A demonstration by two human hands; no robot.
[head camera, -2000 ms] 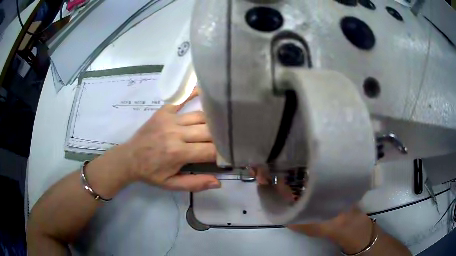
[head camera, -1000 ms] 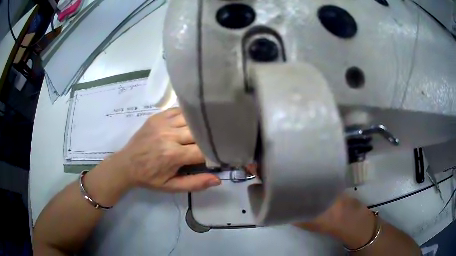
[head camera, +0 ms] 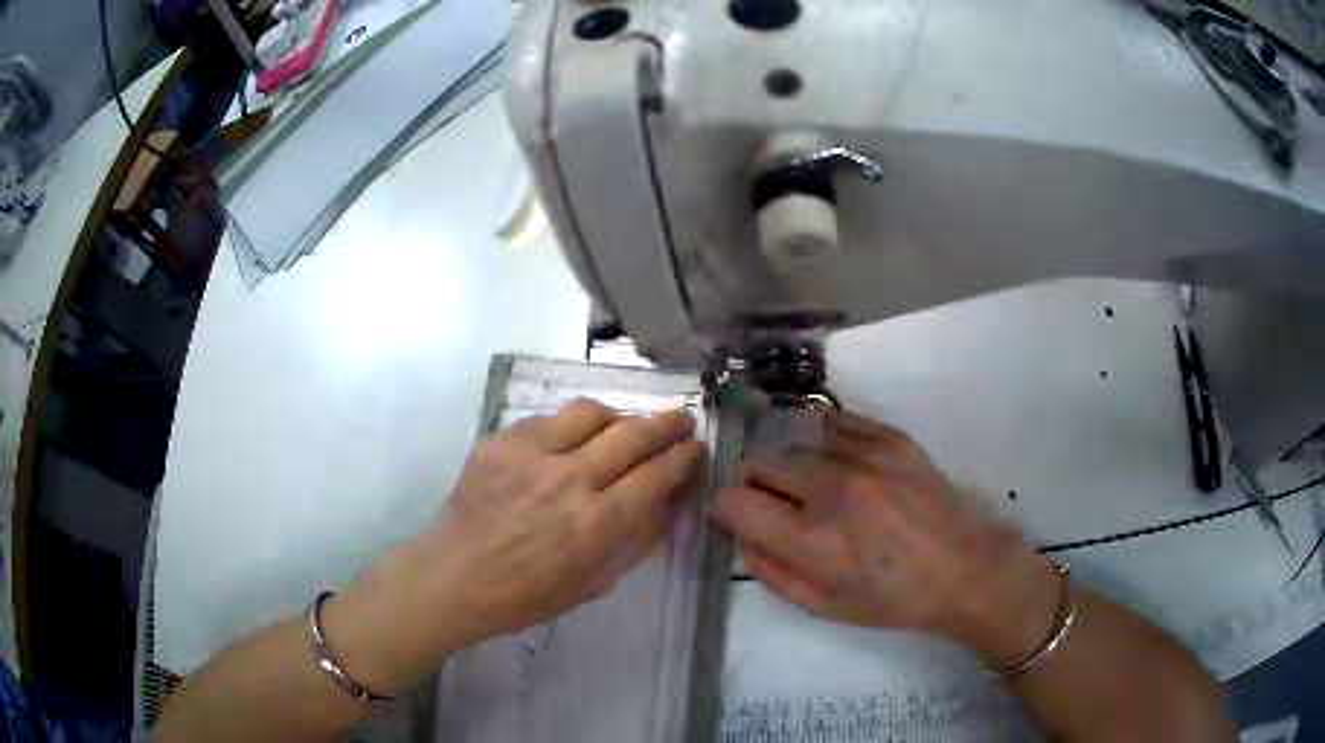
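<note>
The white pattern template (head camera: 581, 675) lies on the green fabric panel (head camera: 708, 639), which shows as a border along its right and top edges. The piece runs lengthwise from the needle area towards me, its top edge at the presser foot (head camera: 716, 380) of the sewing machine (head camera: 959, 160). My left hand (head camera: 574, 501) presses flat on the template, fingertips near its top right. My right hand (head camera: 857, 515) holds the panel's right edge with its fingertips, just below the presser foot. The needle is too small to make out.
Stacked cut panels (head camera: 363, 138) lie at the far left of the table. Black thread snips (head camera: 1199, 414) and a thin metal tool (head camera: 1257, 491) lie to the right. A printed ruler (head camera: 872, 719) runs along the front table edge. The machine head overhangs the work.
The template and panel have turned from lying leftward to pointing towards me. Both hands have moved to its top end, and my right hand has come out from behind the machine head. The view has shifted.
</note>
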